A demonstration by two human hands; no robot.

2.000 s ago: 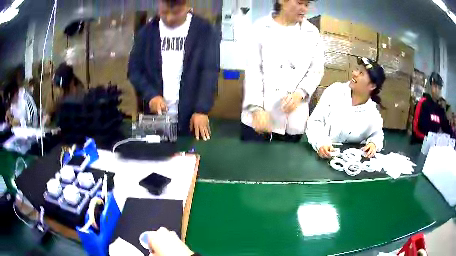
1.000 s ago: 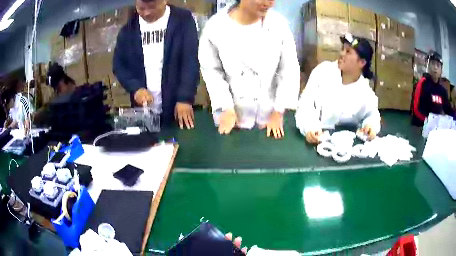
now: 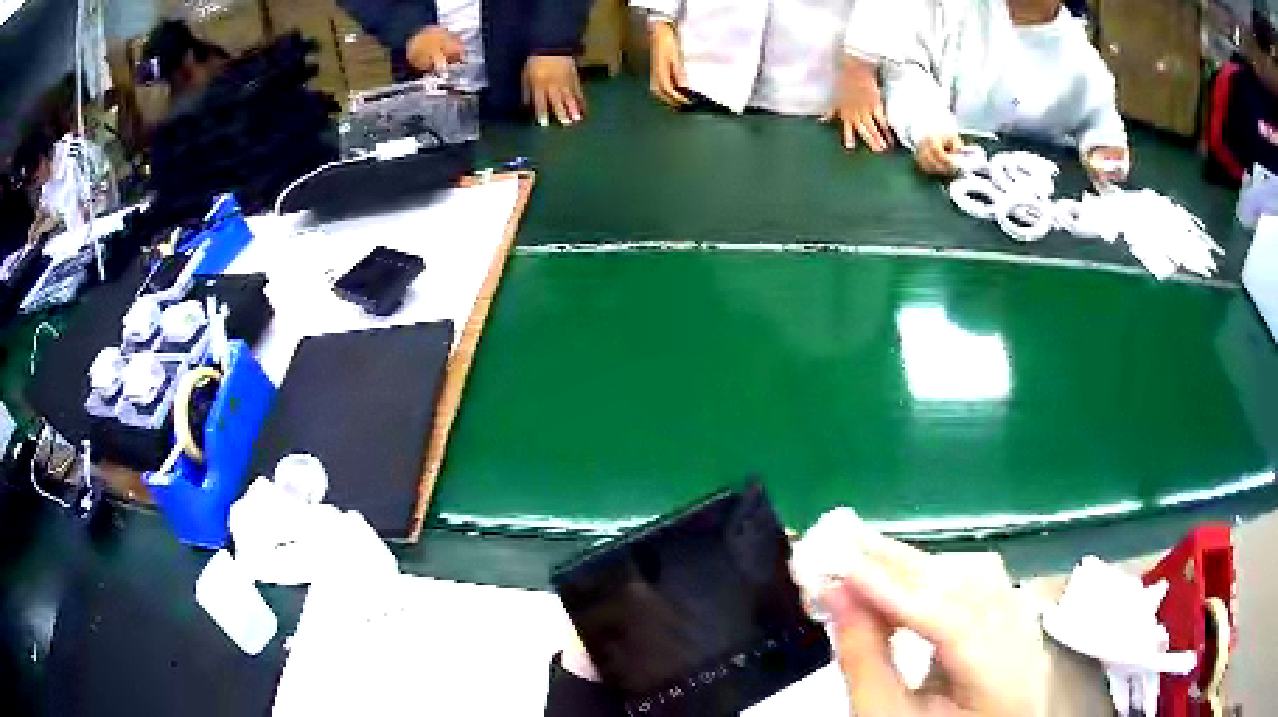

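Observation:
A black square touch-panel unit (image 3: 687,602) is tilted at the lower middle, its glossy face showing a row of small white icons. My left hand (image 3: 579,664) holds it from the lower left; only a sliver of hand above a dark sleeve shows, the rest is hidden behind the unit. My right hand (image 3: 953,616) pinches a small white wipe (image 3: 830,549) at the unit's right edge. Whether the wipe touches the glass, I cannot tell. Another dark unit (image 3: 379,282) lies on the white sheet on the board.
Green conveyor belt (image 3: 687,378) ahead. At left, blue tape dispenser (image 3: 231,441), black mat (image 3: 358,413), white bottle (image 3: 301,479), white container (image 3: 236,602). At right, white wipes (image 3: 1114,616), red dispenser (image 3: 1203,588). People's hands across the belt, one person's near white rings (image 3: 1023,214).
The view has tilted down. The unit, seen only partly at the lower edge a second ago, has come further into view. My right hand with the wipe now shows at its right edge.

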